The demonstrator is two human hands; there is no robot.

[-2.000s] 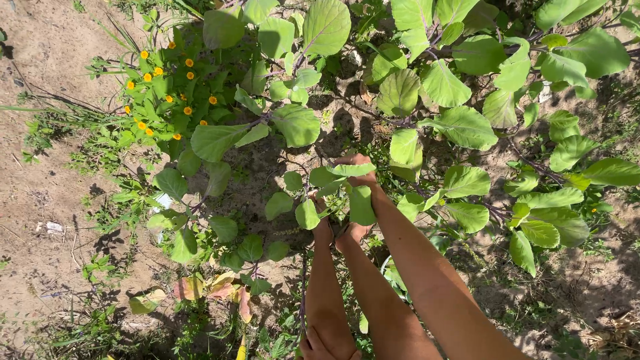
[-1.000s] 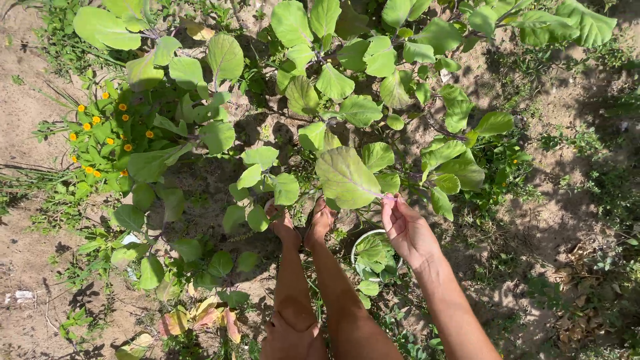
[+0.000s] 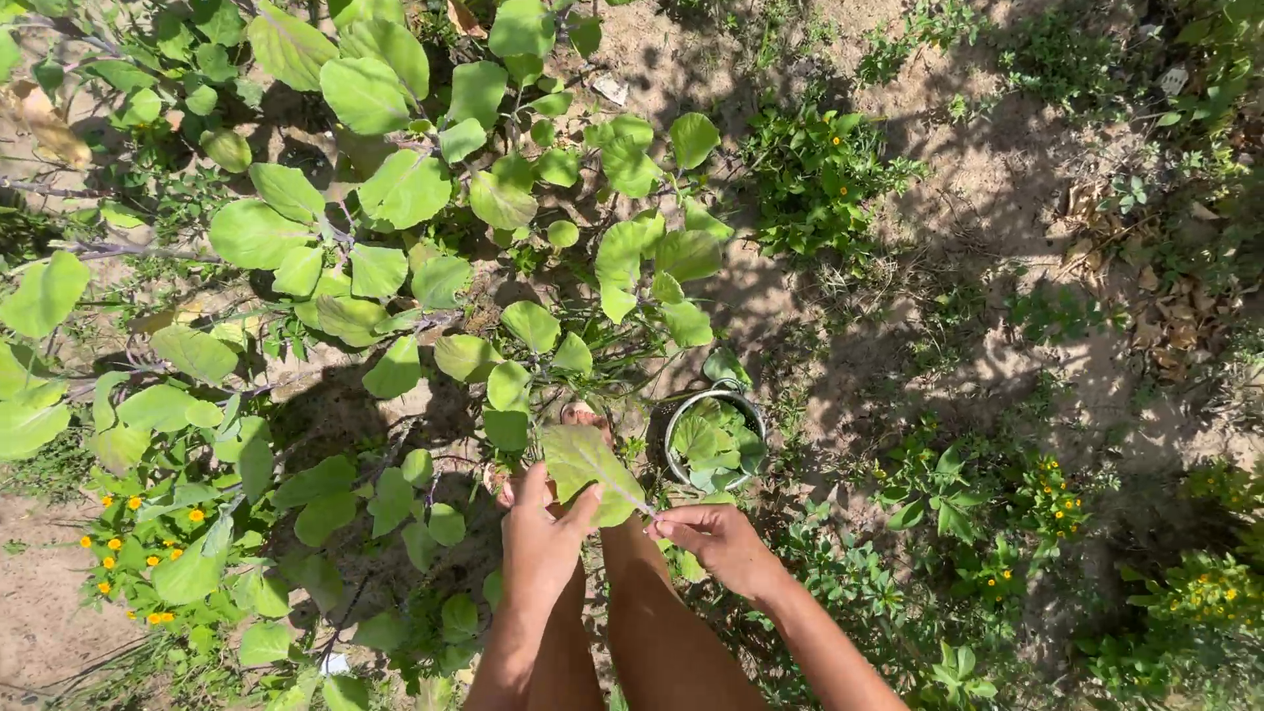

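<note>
A large picked green leaf with purple veins [image 3: 591, 472] lies between my two hands, above my feet. My right hand [image 3: 716, 543] pinches its purple stalk between thumb and fingers. My left hand [image 3: 548, 518] is at the leaf's left and lower edge, thumb and fingers spread around it; whether they press on it I cannot tell. Just up and right of my right hand, a round metal pail [image 3: 761, 427] stands on the soil with several similar leaves [image 3: 713, 444] inside.
Broad-leaved plants with purple stems [image 3: 341, 237] spread over the left and middle. Low weeds with yellow flowers [image 3: 1057, 509] grow at right, and orange-flowered ones [image 3: 153, 560] at lower left. Dry leaves [image 3: 1170, 316] lie on sandy soil at right. My bare feet [image 3: 588, 415] are partly hidden.
My left hand has come up beside the leaf, which my right hand held by its stalk a second ago. The view has shifted right, showing the whole pail.
</note>
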